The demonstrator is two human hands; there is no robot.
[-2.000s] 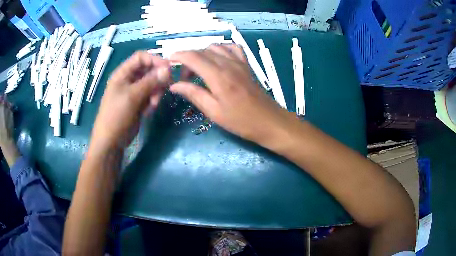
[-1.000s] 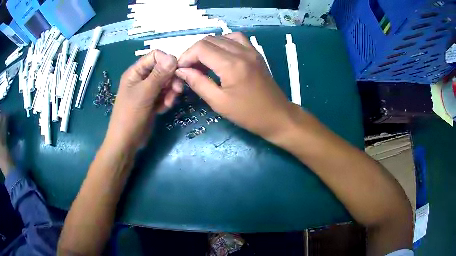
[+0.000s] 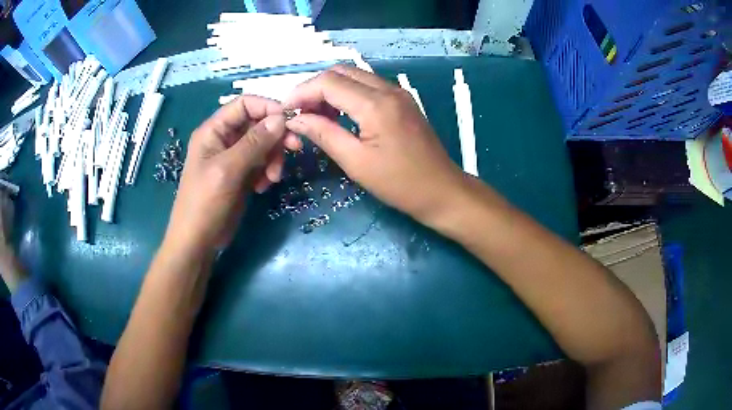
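My left hand [image 3: 233, 156] and my right hand [image 3: 369, 132] meet at the fingertips above the tabletop. Between their thumbs and forefingers they pinch a tiny shiny fitting [image 3: 292, 114], partly hidden by the fingers. Small shiny rings or clips [image 3: 305, 200] lie loosely scattered below the hands. A darker, tighter heap of small fittings [image 3: 169, 158] lies left of my left hand. White plastic tubes [image 3: 277, 40] are stacked behind the hands, and the hands partly hide the nearer ones.
A messy pile of white tubes [image 3: 88, 144] lies at left, and a single tube [image 3: 465, 120] at right. Light blue boxes [image 3: 108, 32] stand at back left. A blue slotted crate [image 3: 634, 72] is at right, above a brown carton [image 3: 626, 256]. Another person's arm [image 3: 36, 312] is at left.
Both hands stay together at nearly the same spot; their earlier blur is gone, and a small shiny piece now shows between the fingertips. The dark heap, hidden at first, is in view.
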